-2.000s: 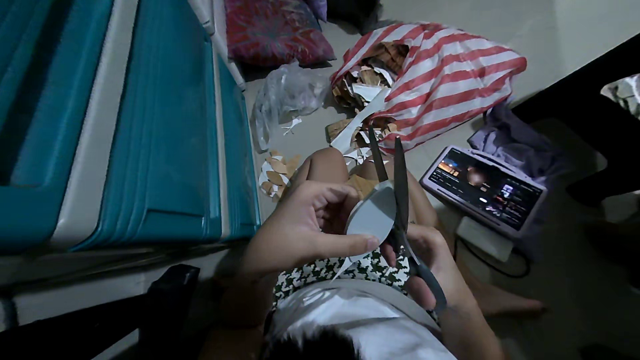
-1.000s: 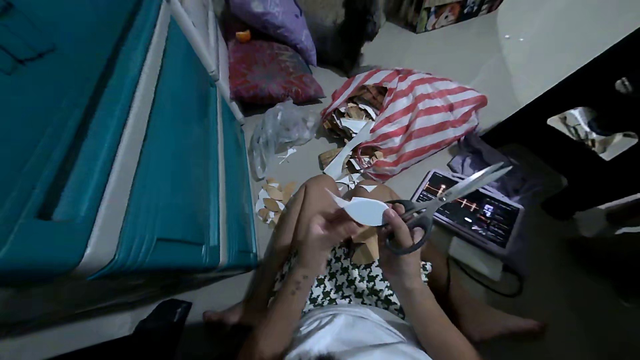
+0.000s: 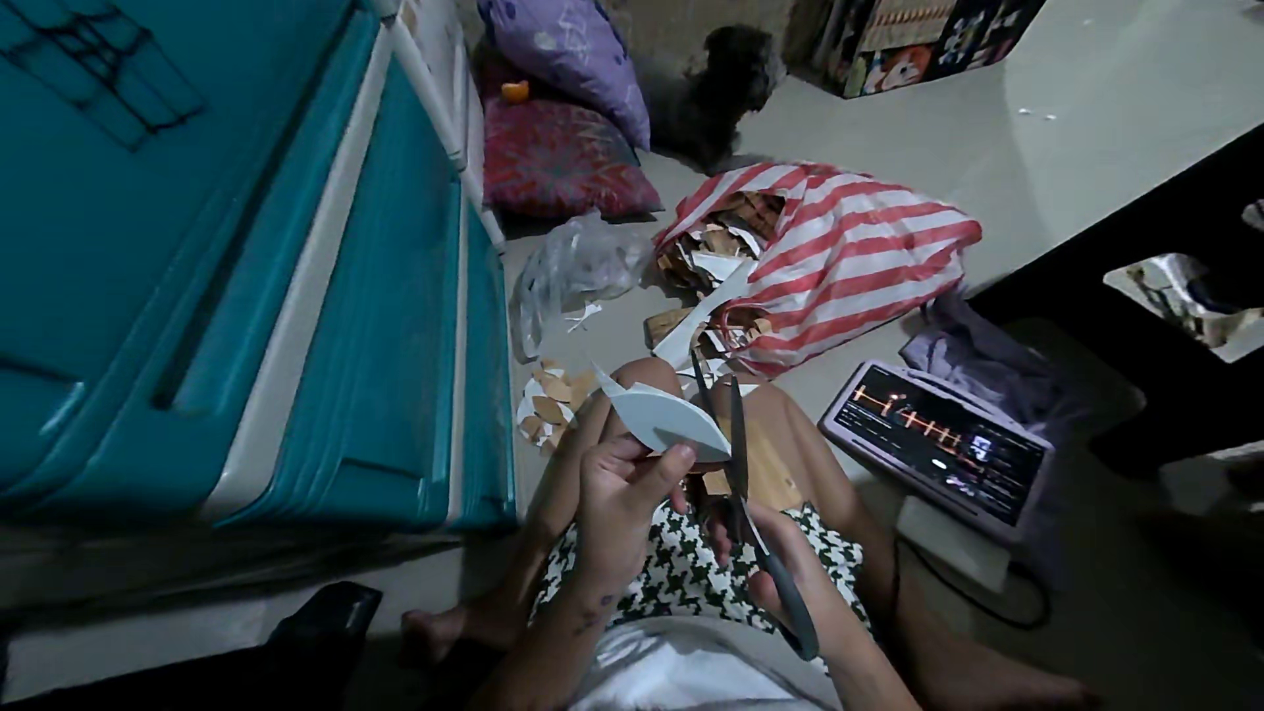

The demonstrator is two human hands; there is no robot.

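Observation:
My left hand (image 3: 632, 494) pinches a white leaf-shaped piece of paper or card (image 3: 667, 420), with a thin pointed strip sticking out at its upper left. In my right hand (image 3: 775, 563) is a pair of scissors (image 3: 739, 454) with dark handles. Its blades are spread and point away from me, close to the right tip of the white piece. A brown piece of cardboard (image 3: 770, 464) lies across my lap beneath the scissors. Cut brown and white leaf-shaped pieces (image 3: 548, 403) lie on the floor left of my knees.
A red-and-white striped plastic bag (image 3: 859, 257) spills scraps beyond my knees. Beside it lies a clear plastic bag (image 3: 583, 267). A tablet (image 3: 938, 444) and a white box with a cable (image 3: 953, 543) are at right. Teal drawers (image 3: 375, 346) stand left; a dark-furred dog (image 3: 726, 94) sits near cushions (image 3: 563, 148).
The scissors have swung from pointing right to pointing away from me, and their blades are now spread beside the white piece. The view has shifted somewhat.

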